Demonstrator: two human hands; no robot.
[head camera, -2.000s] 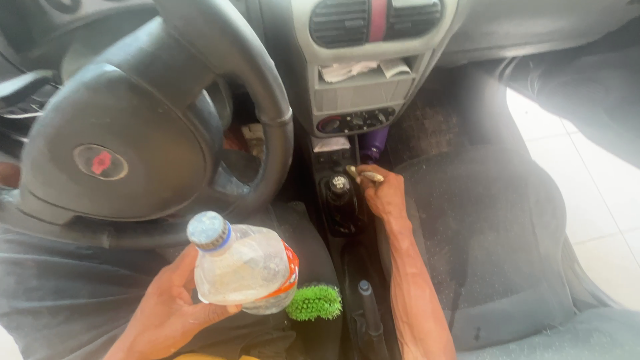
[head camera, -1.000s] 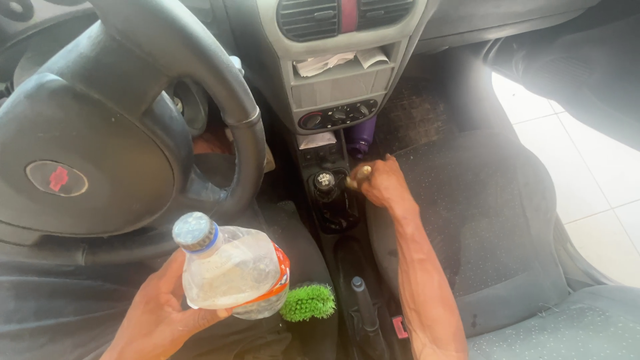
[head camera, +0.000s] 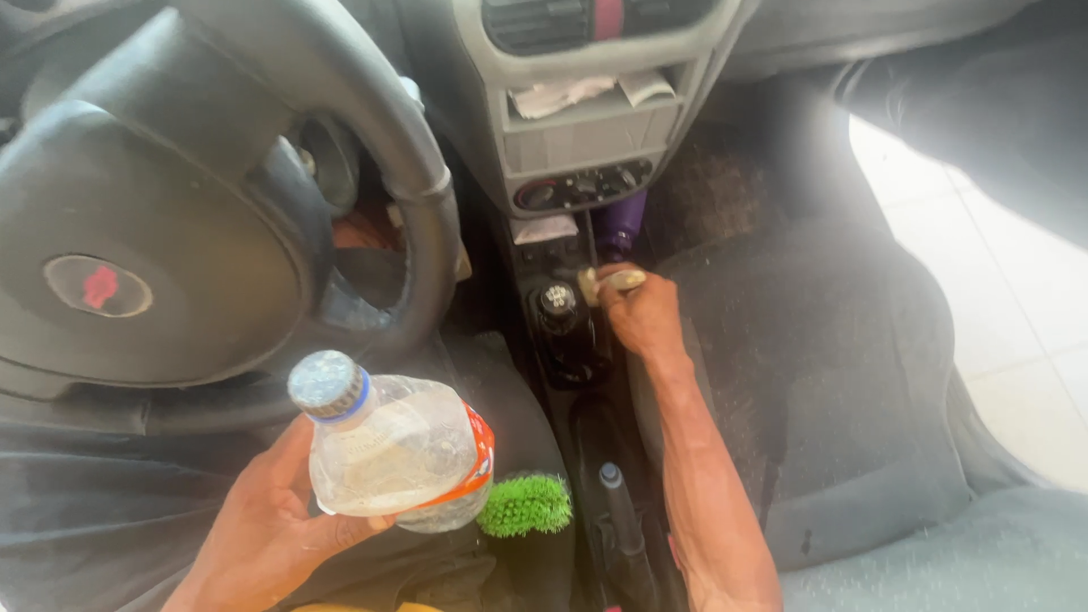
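Note:
My left hand (head camera: 280,510) grips a clear plastic bottle (head camera: 391,450) with a capped top and an orange label, tilted over my lap. My right hand (head camera: 642,310) is closed around a small pale-handled brush (head camera: 591,287), its bristles beside the gear shift knob (head camera: 558,299) on the centre console. Most of the handle is hidden by my fingers. A green bristled brush head (head camera: 527,506) lies just right of the bottle, near the handbrake lever (head camera: 623,510); the rest of it is hidden.
The steering wheel (head camera: 433,191) stands at the left, close above my left hand. Papers (head camera: 565,95) sit in the dashboard shelf above the climate knobs (head camera: 586,184). A purple bottle (head camera: 623,223) is just beyond my right hand. The passenger seat (head camera: 833,365) lies to the right.
The view has shifted somewhat. My right hand stays near the gear shift with the small brush, its wrist turned a little. My left hand still holds the bottle.

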